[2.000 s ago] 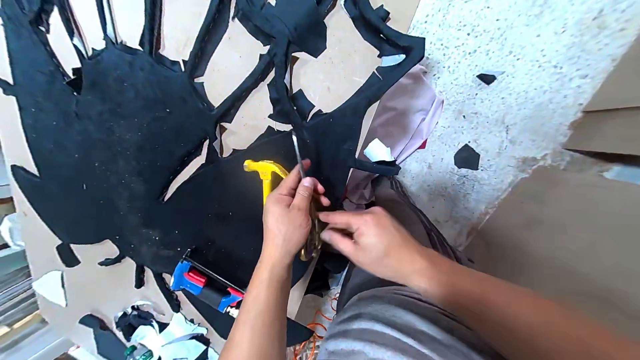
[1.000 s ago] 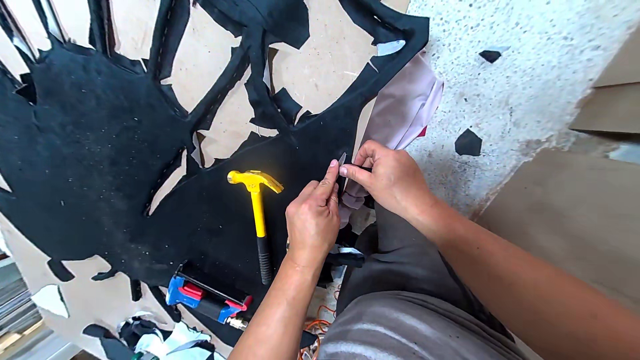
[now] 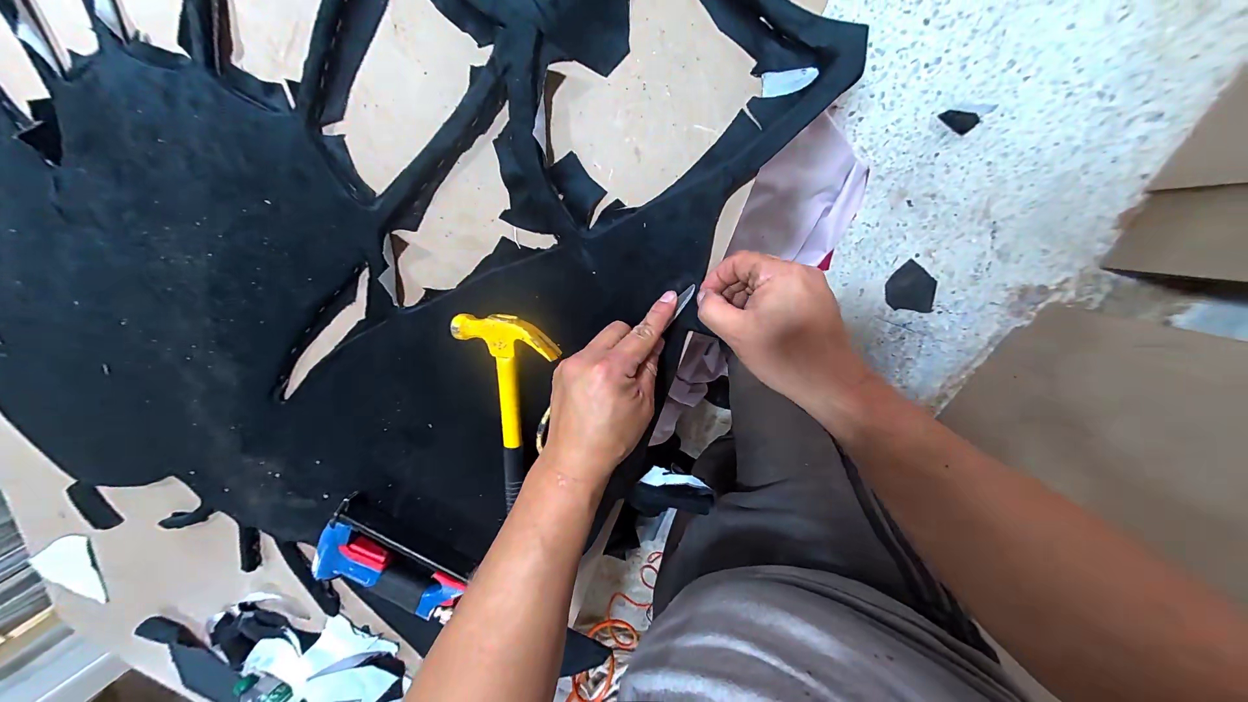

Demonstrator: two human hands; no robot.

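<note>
Black sheet material [image 3: 195, 253] with cut-out openings covers a light board. My left hand [image 3: 609, 390] rests at its right edge, closed around scissors, whose blade [image 3: 684, 300] shows past the index finger and whose handle ring [image 3: 543, 429] shows beside the hand. My right hand [image 3: 765, 307] is just right of the blade tip, thumb and bent fingers pinched at the black edge; what they pinch is too small to make out. A yellow claw hammer [image 3: 507, 380] lies on the black sheet left of my left hand. A blue and red tool [image 3: 390, 565] lies beside my left forearm.
Pale pink cloth [image 3: 804, 200] hangs beyond the board's right edge. Dark scraps [image 3: 912, 286] lie on the speckled floor [image 3: 1024, 185]. Brown cardboard [image 3: 1121, 458] is at the right. White and black offcuts [image 3: 331, 653] are heaped at the lower left, and an orange cord [image 3: 616, 634] lies below.
Both hands have moved up along the black edge since two seconds ago. My right hand has gone from beside the scissors' handles to near the blade tip. The hammer shows more fully.
</note>
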